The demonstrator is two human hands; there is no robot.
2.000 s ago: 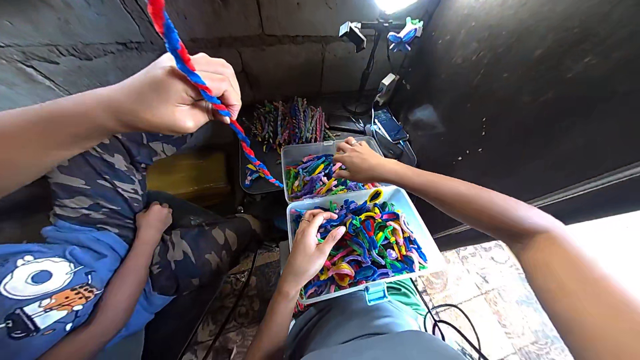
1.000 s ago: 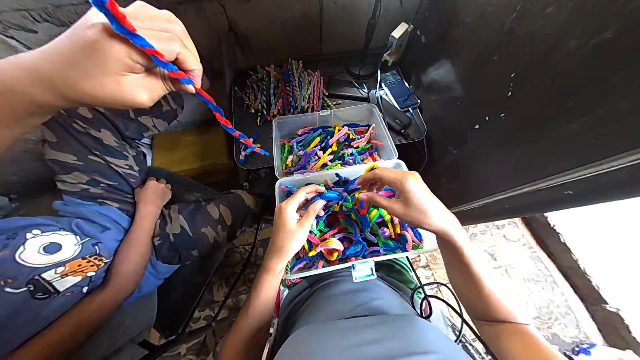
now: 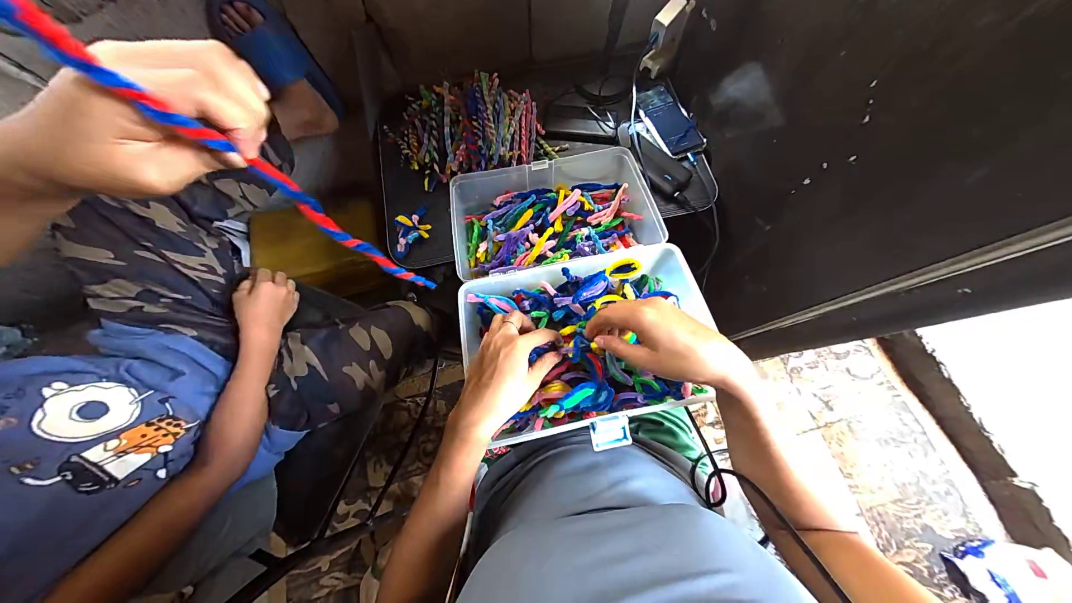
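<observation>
A clear plastic box (image 3: 688, 285) full of colourful fuzzy pipe-cleaner pieces (image 3: 578, 394) rests on my lap. Over its left side is my left hand (image 3: 512, 360), a ring on one finger and its fingertips among the pieces. My right hand (image 3: 666, 339) reaches in from the right, thumb and forefinger bent at the pieces near the middle. Whether either hand grips a piece cannot be told. Behind, the box's open lid (image 3: 461, 209) holds more short fuzzy pieces (image 3: 544, 222). A yellow loop (image 3: 623, 269) lies near the box's back edge.
At the left, another person's hand (image 3: 167, 117) holds a twisted red and blue fuzzy strand (image 3: 310, 209). A dark surface (image 3: 427, 247) behind bears bundled twisted strands (image 3: 477, 126), a phone (image 3: 670, 117) and cables. A person in camouflage trousers (image 3: 151, 276) sits left; a dark wall (image 3: 837, 167) stands right.
My right hand was over the lid's pieces two seconds ago and is now in the near box. Since one second ago, both hands have sunk lower among the pieces.
</observation>
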